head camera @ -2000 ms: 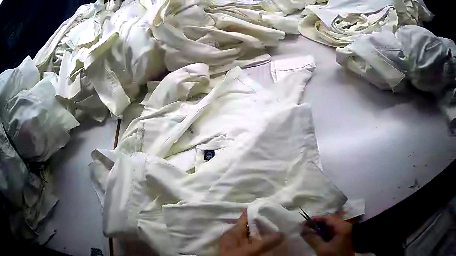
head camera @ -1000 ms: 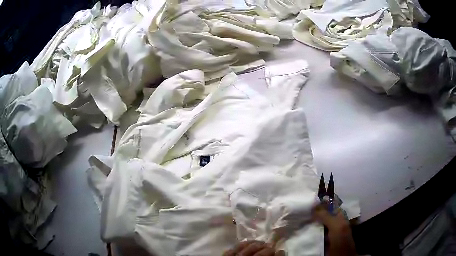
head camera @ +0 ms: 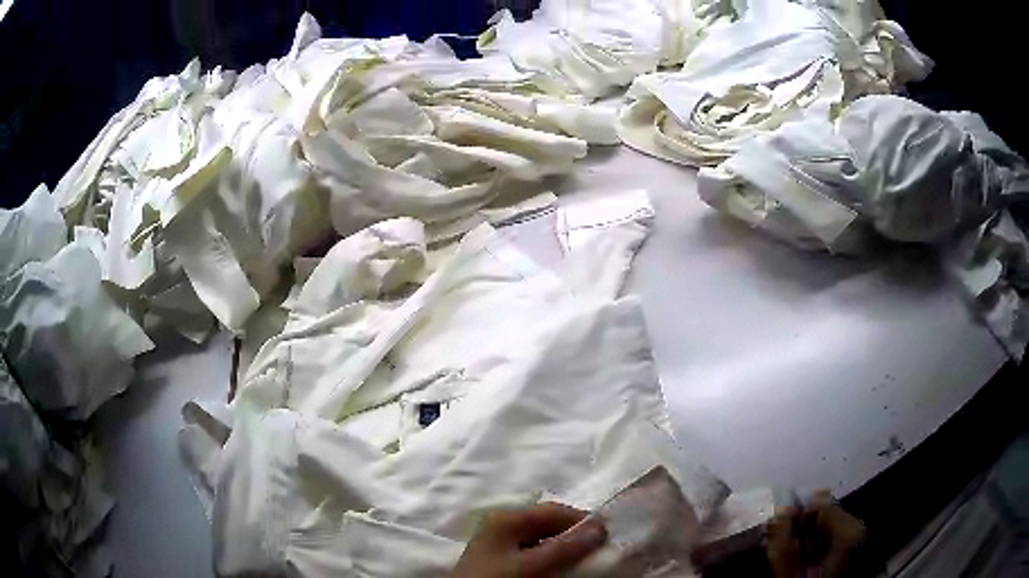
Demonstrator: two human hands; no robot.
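An off-white garment [head camera: 530, 384] lies spread on the table in front of me, with a small dark label [head camera: 428, 414] near its middle and a squarish stitched cuff [head camera: 606, 215] at its upper right. My left hand [head camera: 530, 542] is at the bottom edge, with thumb and finger gripping a folded part of the garment. My right hand [head camera: 815, 535] is at the lower right, blurred, off the garment's right side. Its fingers look curled, but the snips cannot be made out in it.
A heap of off-white garments [head camera: 440, 136] spans the back of the white table [head camera: 779, 361]. Bundled garments lie at the right [head camera: 903, 169] and left [head camera: 68, 327]. Dark specks lie near the table's curved dark right edge.
The view has tilted up, so the garment and heaps sit lower. My right hand has moved right, away from the cloth; the snips' blades no longer show clearly. More of my left hand shows.
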